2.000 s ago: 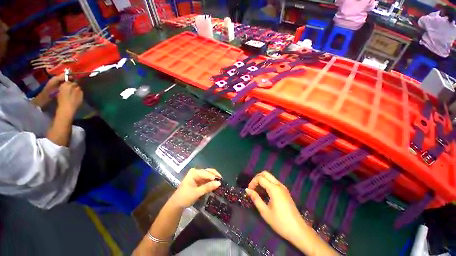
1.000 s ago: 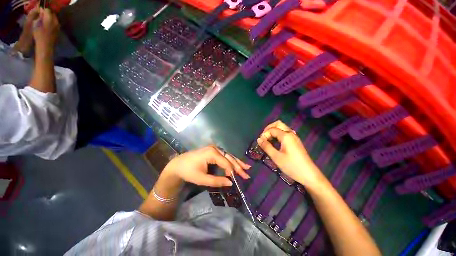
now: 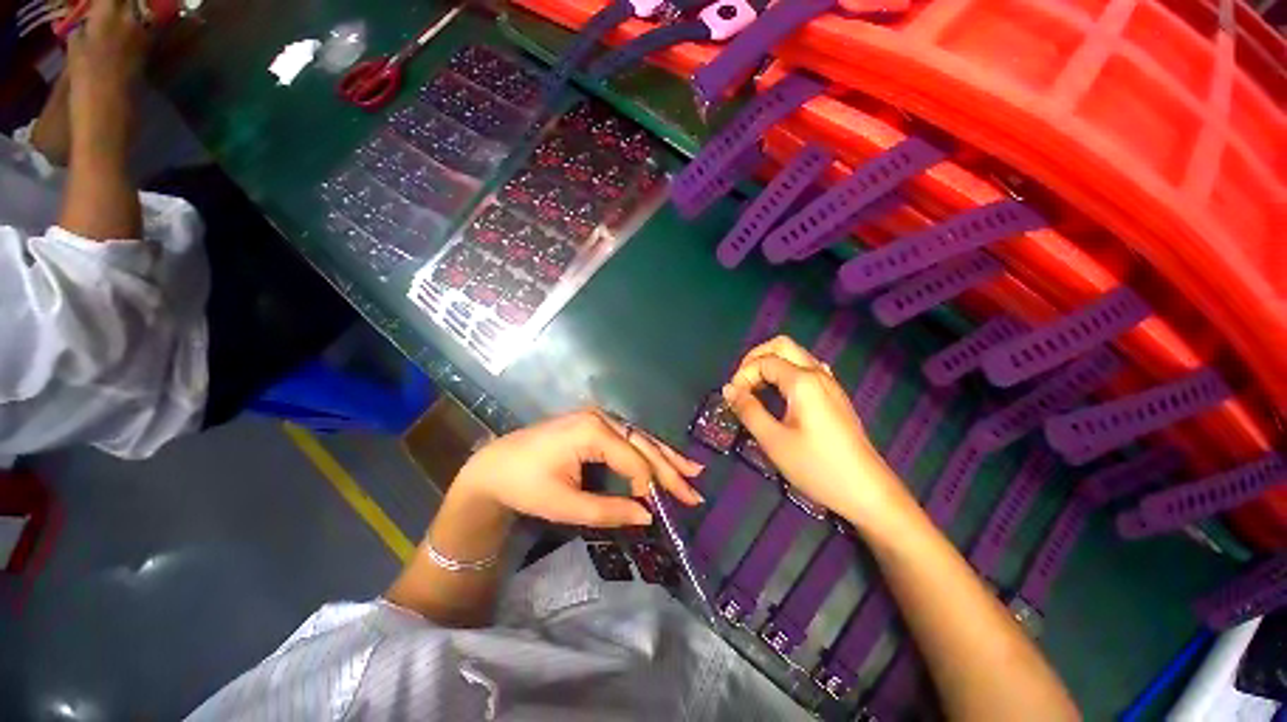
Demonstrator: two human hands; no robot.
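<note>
Several small watches with purple straps lie in a row on the green bench. The leftmost watch [image 3: 717, 423] has a dark square case. My right hand [image 3: 798, 430] is over this watch, thumb and index fingertips together at its case; whether they pinch anything is hidden. My left hand [image 3: 565, 473] is at the bench's near edge, palm down, fingers bent. A dark sheet with small squares [image 3: 610, 561] shows below my left hand, close to my lap; my fingers hide whether they hold it.
Clear sheets with a dark reddish grid [image 3: 529, 226] lie left on the bench [image 3: 621, 317], near red-handled scissors [image 3: 370, 82] and a white scrap [image 3: 294, 61]. Stacked orange-red trays [image 3: 1073, 169] line the back, purple straps [image 3: 939, 247] hanging over. Another person's arm [image 3: 102, 141] is far left.
The view has tilted down to the bench. My right hand has moved onto the leftmost watch and my left hand to the bench edge. Over the last second both hands have hardly moved.
</note>
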